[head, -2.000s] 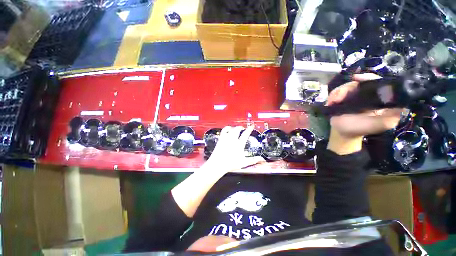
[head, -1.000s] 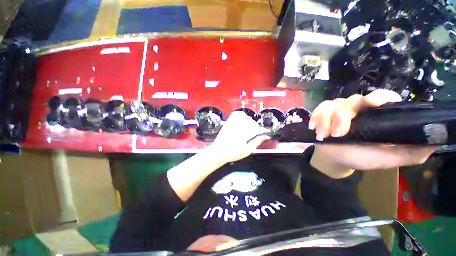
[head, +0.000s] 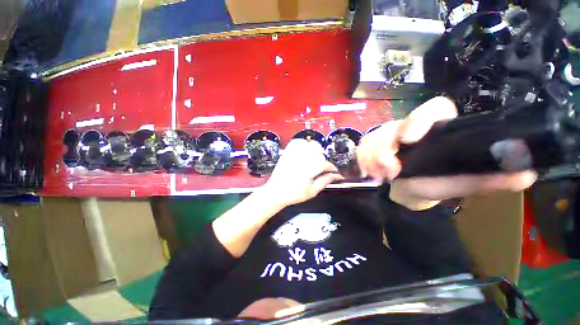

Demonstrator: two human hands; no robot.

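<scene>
A row of several glossy black round housings (head: 263, 152) with silvery inner parts lies along the front of the red mat (head: 235, 79). My left hand (head: 297, 170) is on one housing right of the row's middle and partly covers it. My right hand (head: 397, 152) is wrapped round the thick black electric screwdriver (head: 458, 147), held roughly level above the row's right end. Its tip is hidden at my fingers, close to my left hand. The housing at the row's right end is mostly covered by my right hand.
The white and grey screw feeder (head: 397, 57) stands at the mat's right end. A heap of loose black housings (head: 483, 63) lies right of it. Dark ribbed shapes (head: 22, 139) stand at the mat's left. Brown cartons (head: 121, 241) are below the bench's front edge.
My right hand has brought the screwdriver from beside the feeder to the row, near my left hand, and now sits slightly further left. The left hand stays at the row. The view has shifted.
</scene>
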